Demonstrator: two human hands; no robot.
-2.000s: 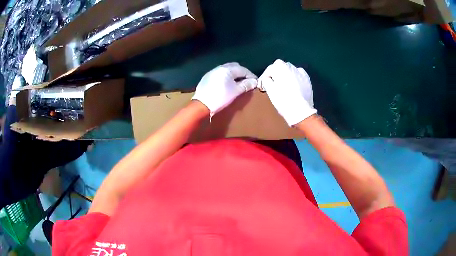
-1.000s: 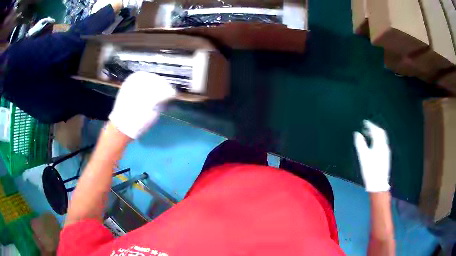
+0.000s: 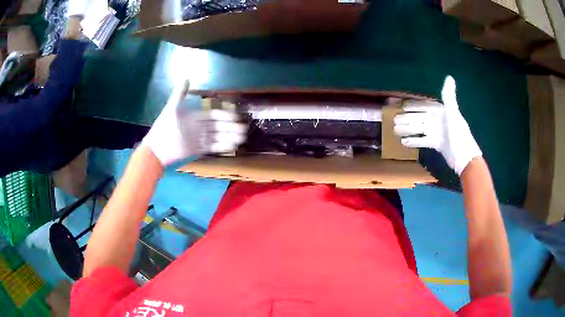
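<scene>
An open long carton lies at the bench edge in front of my red shirt, its lid flap (image 3: 310, 171) folded down toward me. Inside is a dark and silver packed product (image 3: 316, 127) in shiny clear plastic. My left hand (image 3: 197, 130), in a white glove and blurred, lies at the carton's left end, fingers over the brown end flap. My right hand (image 3: 437, 127), also gloved, has its fingers flat over the right end flap (image 3: 396, 133), thumb up. Neither hand is closed around anything.
Another open filled carton (image 3: 248, 26) lies behind at the top. Closed cartons (image 3: 548, 142) stand at the right. A person's dark sleeve (image 3: 43, 117) reaches in at the left, near white papers (image 3: 99, 25) and bagged parts. A black stool (image 3: 65, 247) and green basket (image 3: 26, 198) are lower left.
The open filled carton now lies directly in front of me, lid flap toward me. Both hands have come to its ends, my right hand from the empty right side of the bench.
</scene>
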